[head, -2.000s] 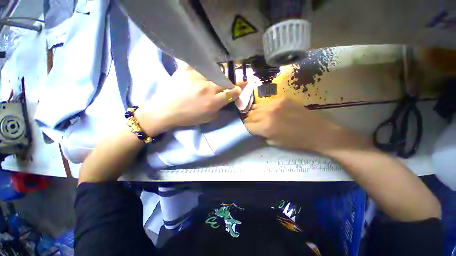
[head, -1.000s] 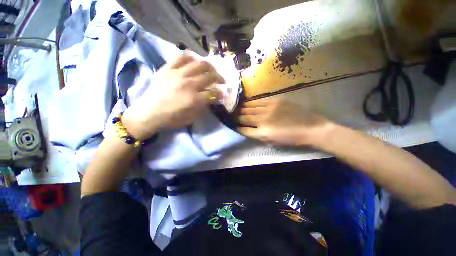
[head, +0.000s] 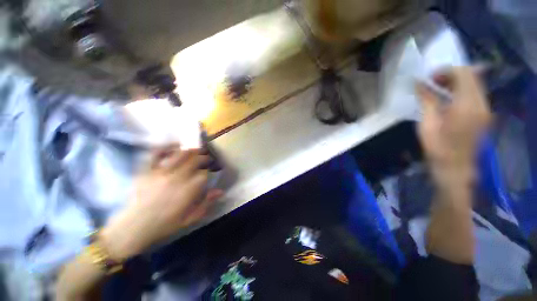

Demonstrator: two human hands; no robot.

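Note:
The pale grey-white garment cloth (head: 76,159) lies bunched left of the needle area, blurred. My left hand (head: 171,188) rests on its edge below the sewing machine's needle area, with a dark strip at the fingertips. My right hand (head: 453,111) is at the far right, over white cut pieces (head: 406,70) at the table's right end. Its fingers are closed on a white piece. The sewing machine's bed (head: 259,88) is yellowish with a dark speckled patch. The presser foot is too blurred to make out.
Black-handled scissors (head: 334,101) lie on the table right of the bed. The white table's front edge (head: 282,179) runs slanting up to the right. A blue basket (head: 371,211) and pale cut pieces (head: 500,253) are below the table at the right.
The view has turned to the right. My right hand has left the cloth near the needle and moved to the white pieces at the far right. My left hand stays on the garment cloth.

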